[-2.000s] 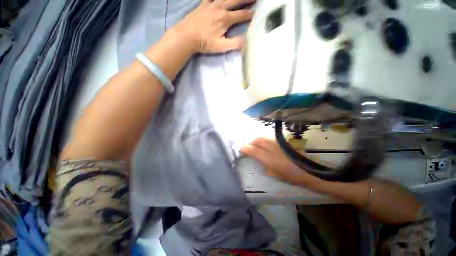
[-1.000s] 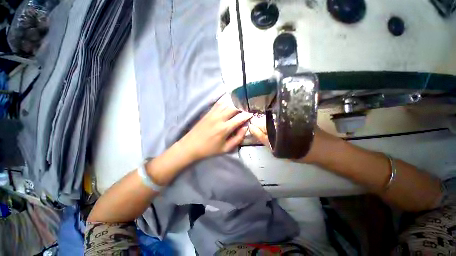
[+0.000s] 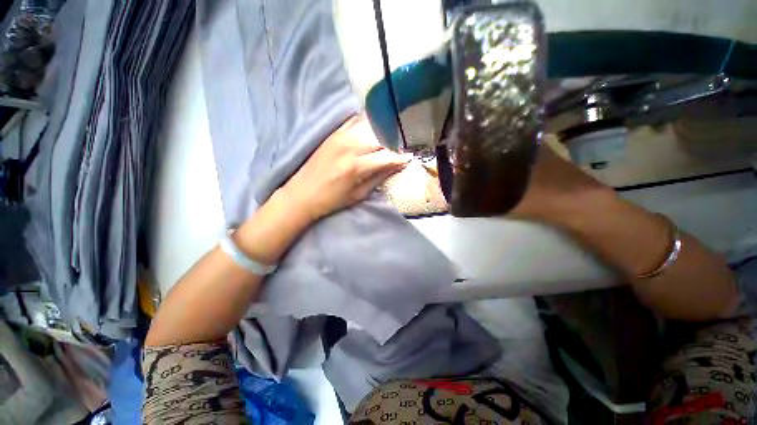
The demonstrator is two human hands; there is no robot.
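Note:
A grey garment piece runs over the white table from the top left, under my left hand, and hangs over the front edge. My left hand lies on the cloth just left of the needle area, its fingertips pressed together at the bright spot. My right hand is behind the dark shiny speckled guard, which hides its fingers; I cannot tell what they touch. The sewing machine head with its teal stripe stands above. The needle itself is hard to make out in the glare.
A stack of grey panels lies at the left of the white table. More grey cloth lies on my lap. Blue cloth shows at the lower left. The machine bed extends to the right.
My left hand has come down from the far part of the cloth to the needle area. My right hand has moved behind the guard. The view has moved closer to the machine.

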